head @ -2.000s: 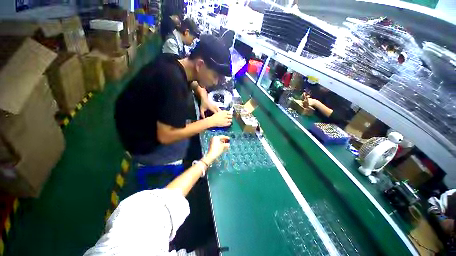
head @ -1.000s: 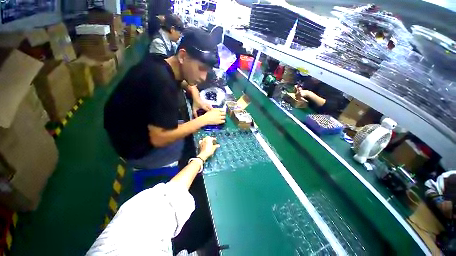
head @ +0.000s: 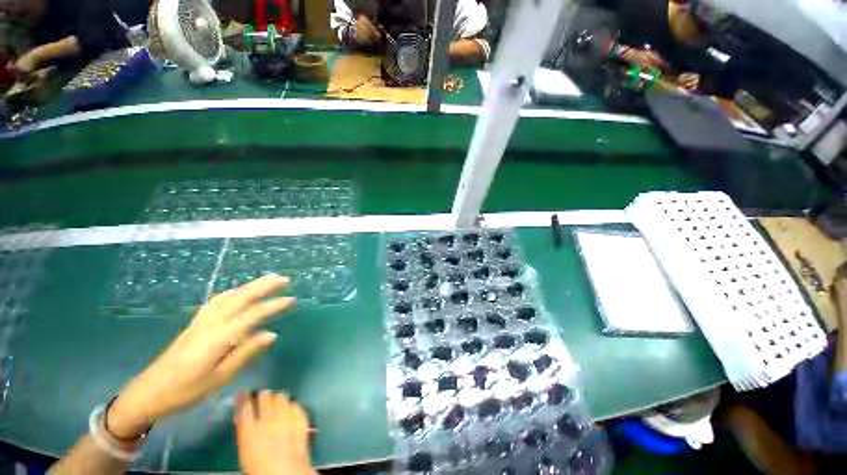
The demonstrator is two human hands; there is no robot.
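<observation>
My left hand point(head: 200, 348), with a pale band at the wrist, is over the green bench at lower left, fingers spread and empty. My right hand point(head: 272, 436) is low at the bench's front edge, fingers curled down; what it may hold is hidden. A clear blister tray point(head: 306, 250) with no dark pieces visible lies beyond my left hand, across the white line. Right of my hands lies a blister tray point(head: 430, 340) with rows of black housings point(head: 467, 324) in its pockets.
White sheet in a clear sleeve point(head: 633, 281) and stacked white trays point(head: 729, 278) lie at right. A pale post point(head: 492, 130) rises behind the filled tray. Another clear tray point(head: 14, 297) is at the left edge. A fan point(head: 188, 37) and people's hands are across the bench.
The view has swung right, from the neighbour in black to the filled tray. My left hand has come back from the far clear tray and opened. My right hand has come into view.
</observation>
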